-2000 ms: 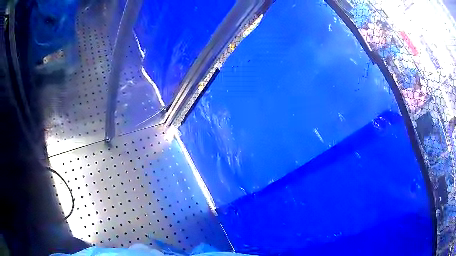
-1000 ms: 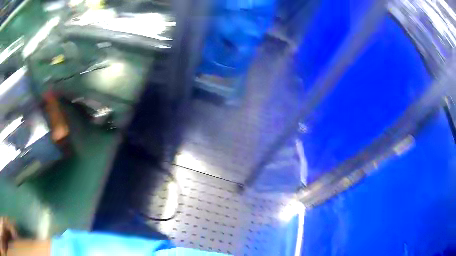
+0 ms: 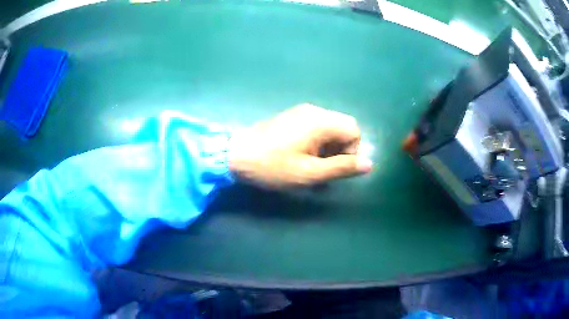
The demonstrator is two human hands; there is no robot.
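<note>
My left hand (image 3: 299, 149), bare, in a light blue smock sleeve (image 3: 143, 180), reaches in from the lower left over the green-matted bench (image 3: 206, 68). Its fingers are curled and the thumb lies close to the index finger. A small pale blurred spot is at the fingertips; no held object can be made out. The white-grey open-top box, perhaps a screw feeder (image 3: 449, 165), stands to the right, apart from the hand, with a metal mechanism inside and orange at its left edge. My right hand is out of the picture.
A folded royal-blue cloth (image 3: 35, 92) lies at the far left of the bench. A pale strip (image 3: 430, 28) runs along the back edge. Cables and metal parts are at the far right. The dark front edge (image 3: 299, 283) curves across the bottom.
The view has swung from the perforated floor and blue sheeting to the bench. My left hand and sleeve now show over the mat; the box and cloth have come into view.
</note>
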